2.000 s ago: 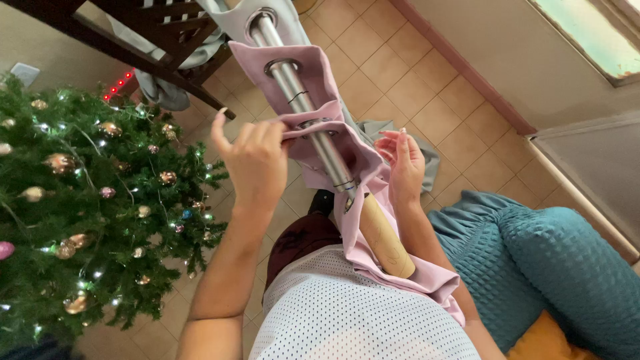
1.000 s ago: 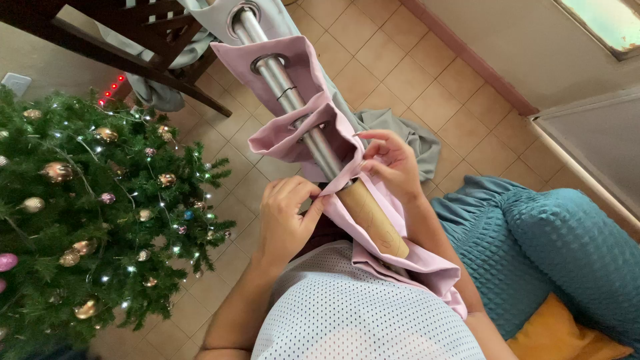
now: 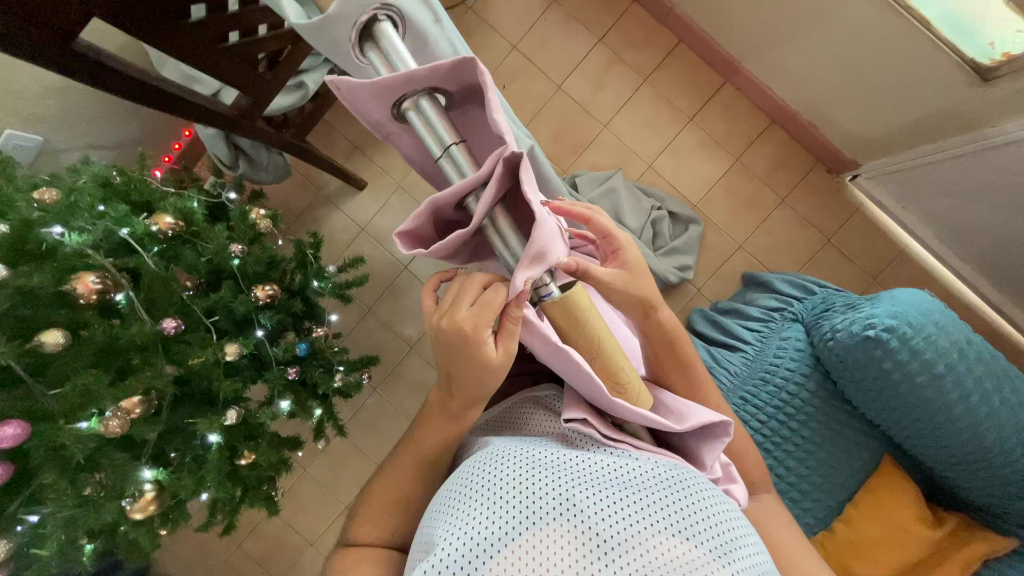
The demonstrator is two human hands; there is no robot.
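Observation:
Two metal curtain rods (image 3: 460, 160) run side by side from top centre down toward my body, through the metal grommets of a pink curtain (image 3: 472, 88) and a grey curtain (image 3: 328, 36). A brown cardboard tube (image 3: 596, 340) lies in line with the rods' near end, beside the pink cloth. My left hand (image 3: 472, 332) pinches the pink curtain's edge between thumb and fingers, left of the rod end. On the right, my right hand (image 3: 604, 256) holds a fold of the same curtain, thumb and fingers around the cloth near the rod end.
A lit Christmas tree (image 3: 160, 344) with baubles stands at left. Behind it is a dark wooden chair (image 3: 216, 96) with grey cloth on it. Grey curtain fabric (image 3: 640, 220) rests on the tiled floor. At right are a teal-covered sofa (image 3: 800, 360) and an orange cushion (image 3: 904, 520).
My left hand has come down from the upper pink folds to the cloth by the rod end. My right hand, apart from the cloth two seconds ago, now grips a fold.

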